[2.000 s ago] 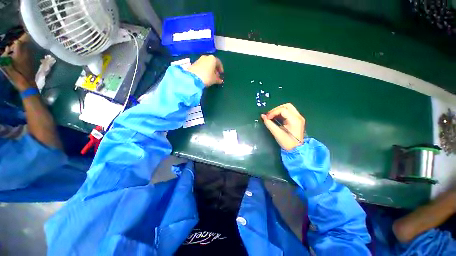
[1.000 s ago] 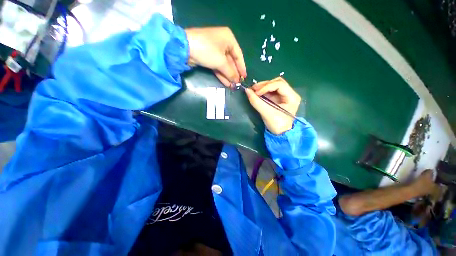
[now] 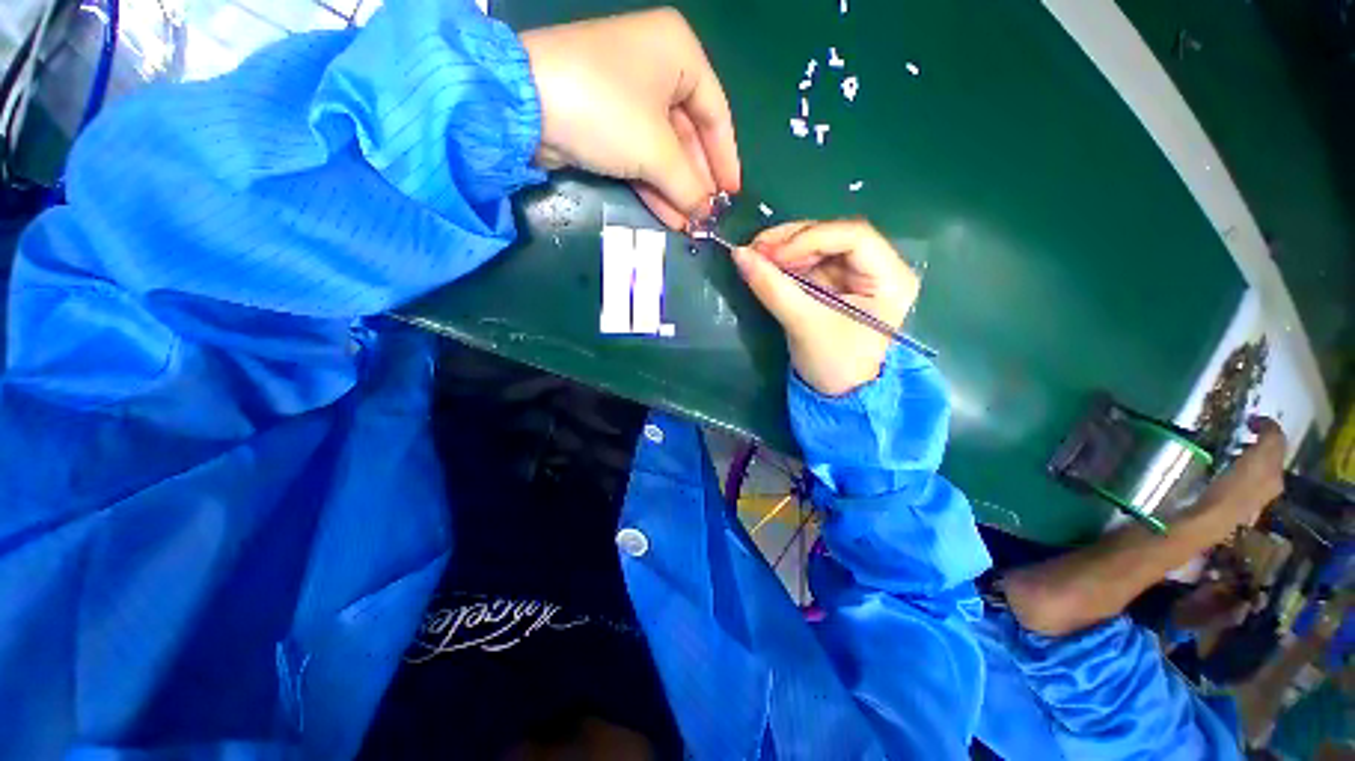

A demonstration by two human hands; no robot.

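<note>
My left hand (image 3: 639,112) pinches a tiny metallic component (image 3: 710,217) between its fingertips, just above the green mat. My right hand (image 3: 832,298) holds thin dark tweezers (image 3: 855,308) like a pen, their tip touching or very near the component. The exact contact is too small to tell. A white card with a dark dividing line (image 3: 635,280) lies on the mat below my left hand. Several tiny white adhesive pieces (image 3: 820,131) are scattered on the mat beyond my hands.
A solder wire spool (image 3: 1137,464) lies at the right. Beyond it are a heap of small brownish parts (image 3: 1236,379) on a white surface and another person's bare forearm (image 3: 1129,565). A white strip (image 3: 1159,119) runs along the far side. Shiny clear material shows at upper left.
Since two seconds ago, my hands have come together, and the tweezers and component now show between them. Over the last second the hands stay together while the view shifts slightly.
</note>
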